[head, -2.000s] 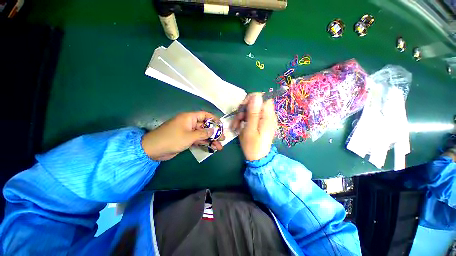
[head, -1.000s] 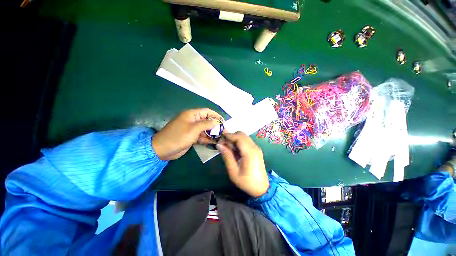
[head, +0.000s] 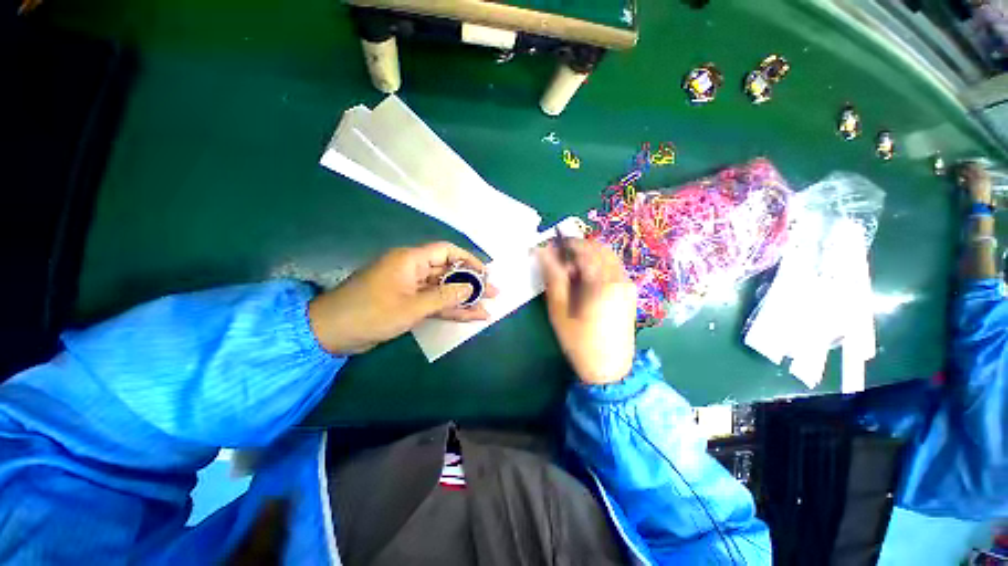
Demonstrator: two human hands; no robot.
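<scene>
My left hand (head: 403, 296) holds a small round unit (head: 462, 286) between thumb and fingers; it shows a dark face with a pale rim. My right hand (head: 591, 299) is over the right end of the crossed off-white strips (head: 442, 166), to the right of the unit and apart from it. A thin dark tool (head: 562, 245) shows at its fingertips, blurred; its tip and any small piece on it cannot be made out. The clear bag of tangled pink, red and blue pieces (head: 718, 227) lies just right of my right hand.
A raised stand (head: 503, 35) is at the top. Several round units (head: 702, 83) are spaced along the upper right. A clear bag with white strips (head: 818, 287) lies at right. Loose yellow pieces (head: 570, 159) lie above the strips. Another person's arm (head: 978, 254) is at the far right.
My right hand has moved from beside the unit up and right to the strips' end. The unit now shows a dark face instead of its white and blue one. Another person's arm reaches in at right.
</scene>
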